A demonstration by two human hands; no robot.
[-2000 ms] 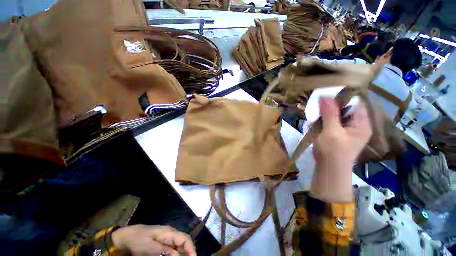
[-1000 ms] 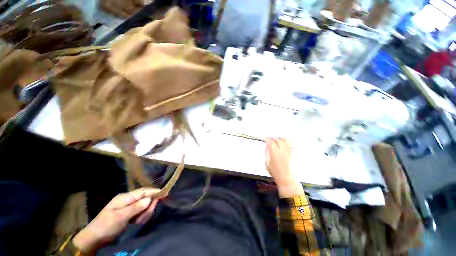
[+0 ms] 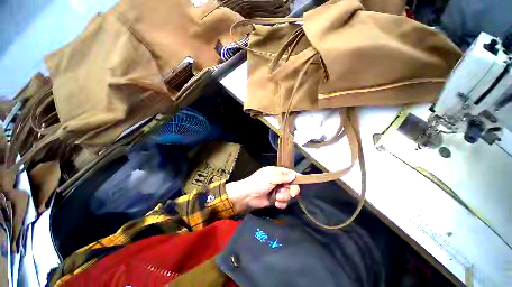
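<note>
My left hand [image 3: 268, 189] grips a long narrow tan-brown strap [image 3: 331, 175] at the table's front edge, above my dark grey apron. The strap loops down to the right of the hand and runs up to the brown bags. Brown tote bag bodies [image 3: 387, 56] lie on the white table beside the sewing machine, with a pale stitched line along one edge. More straps curl over them. The machine's presser foot area [image 3: 429, 132] shows at the right, with no cloth seen under it. My right hand is not in view.
The white sewing table [image 3: 418, 207] has a yellow-green strip and printed markings. The sewing machine head [image 3: 471, 78] is cut off at the right. A large heap of brown bags [image 3: 106, 78] lies at the left. A blue basket [image 3: 182, 124] and a cardboard box [image 3: 216, 162] sit below.
The view has swung left. The bags lie by the machine instead of flat mid-table. My left hand still holds the strap, and my right hand has left the picture.
</note>
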